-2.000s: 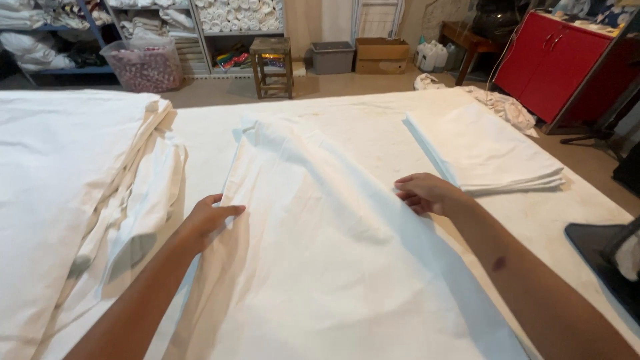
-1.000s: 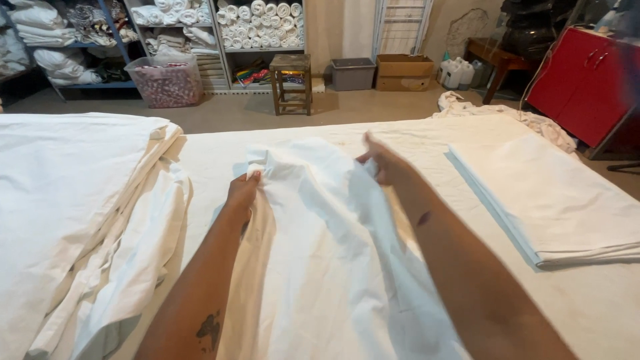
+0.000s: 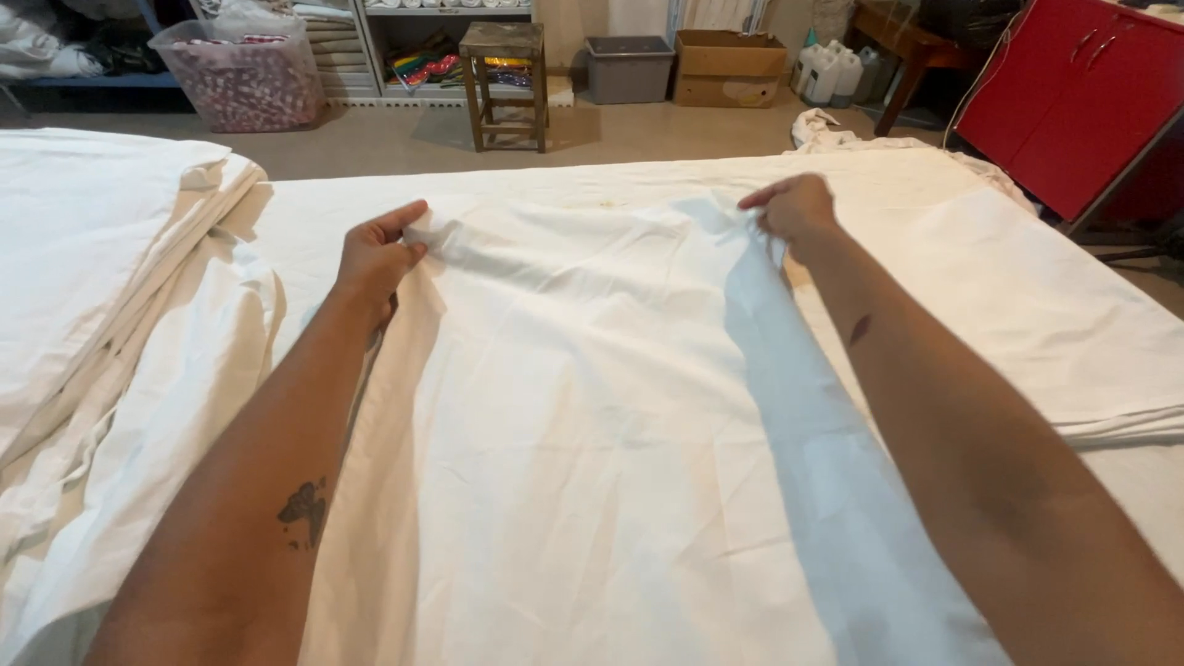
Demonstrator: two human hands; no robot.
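Observation:
A white cloth (image 3: pixel 592 398) stretches toward me between my forearms, lightly creased, over a table covered in pale fabric (image 3: pixel 573 185). My left hand (image 3: pixel 384 254) pinches its far left corner between thumb and fingers. At the far right corner, my right hand (image 3: pixel 791 213) grips the cloth, with the index finger extended along the edge; its other fingers are partly hidden. To the left lies a pile of white cloths (image 3: pixel 102 240) with loose, rumpled edges. A flat folded stack of white cloth (image 3: pixel 1036 314) rests at the right, partly behind my right forearm.
Beyond the table stand a wooden stool (image 3: pixel 504 42), a clear plastic bin (image 3: pixel 240 79), a grey crate (image 3: pixel 629 69), a cardboard box (image 3: pixel 731 69) and white jugs (image 3: pixel 830 74). A red cabinet (image 3: pixel 1064 92) is at the right; crumpled cloth (image 3: pixel 823 129) lies at the table's far edge.
My hands were closer together one second ago and are now wider apart at the cloth's far corners. The cloth, bunched between them then, is now spread flatter.

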